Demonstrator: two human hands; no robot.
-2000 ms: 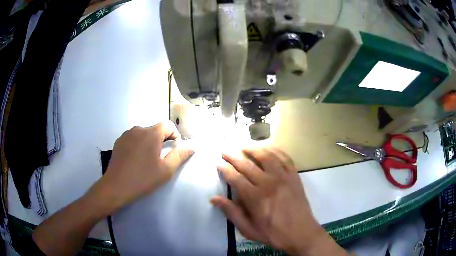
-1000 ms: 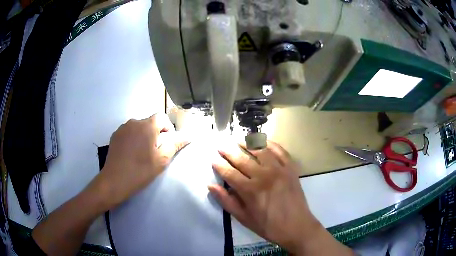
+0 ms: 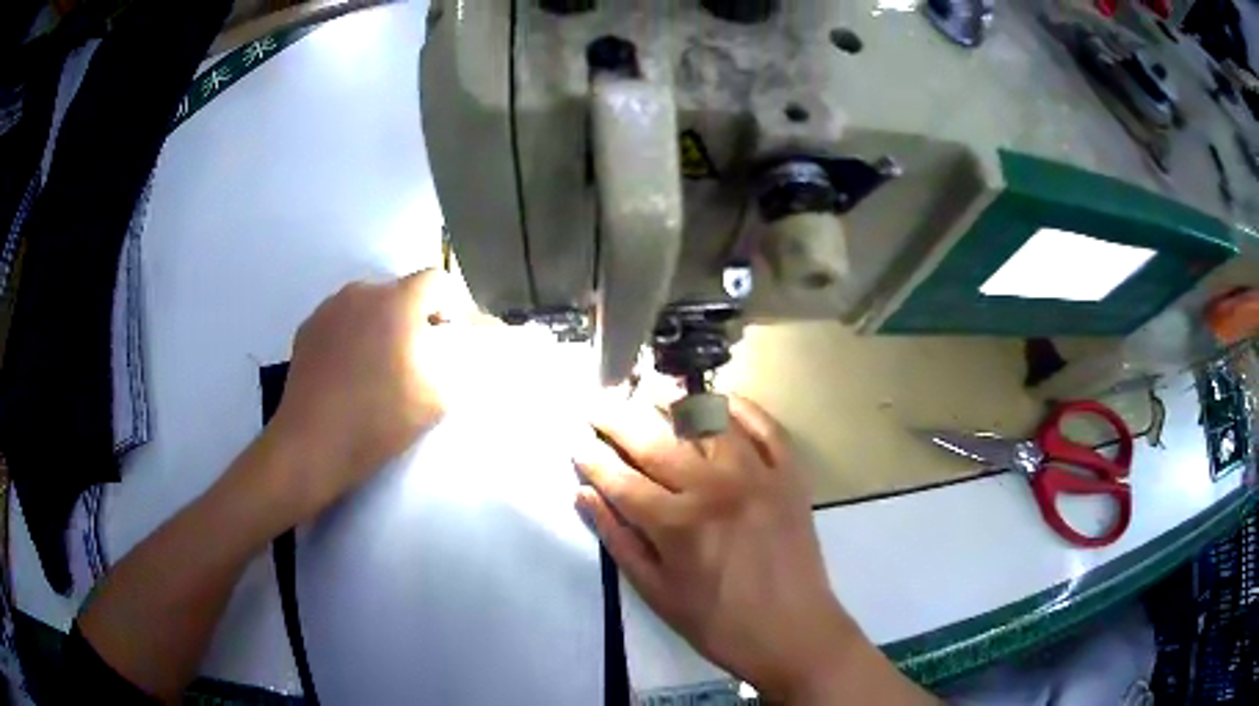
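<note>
A white fabric panel with a black fabric panel showing along both its edges lies below the sewing machine head. My left hand lies on the panel's upper left part, its fingertips lost in the lamp glare. My right hand lies on the right edge, just below the needle area, fingers bent and slightly spread. Both hands seem to press flat on the cloth; whether the fingers pinch it cannot be told. The presser foot and needle are hidden by glare.
Red-handled scissors lie right of the needle. Stacked black pieces lie at the table's left. A green control panel with a white screen is at the right. A green tape measure strip follows the table's front edge.
My left hand has moved slightly up and left, its thumb no longer distinct in the glare. My right hand has shifted slightly left. The camera view has tilted a little, moving the machine and scissors lower.
</note>
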